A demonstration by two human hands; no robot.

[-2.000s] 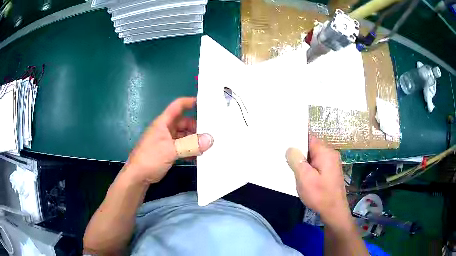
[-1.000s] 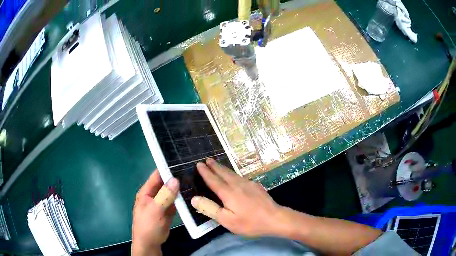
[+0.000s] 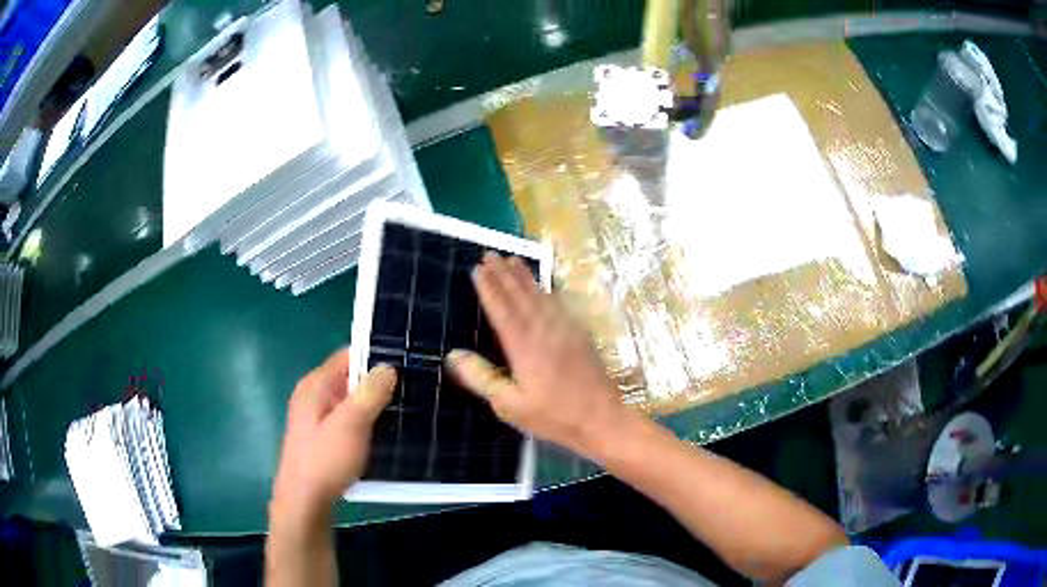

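A solar panel with a dark cell grid and white frame is held up in front of me, over the near edge of the green bench. My left hand grips its left edge, the thumb on the dark face. My right hand lies over the right part of the face, fingers spread and slightly blurred, the tape-wrapped thumb near the middle. The panel's underside is hidden.
A stack of white back covers stands at the far left. Thin white boards lie near left. The cardboard mat bears a white sheet, crumpled cloth and glue gun. A clear bottle stands right; a blue basket is lower right.
The white plate seen first has given way to the dark panel face. Since one second ago the panel has turned more upright in view, and my right hand has moved up across it.
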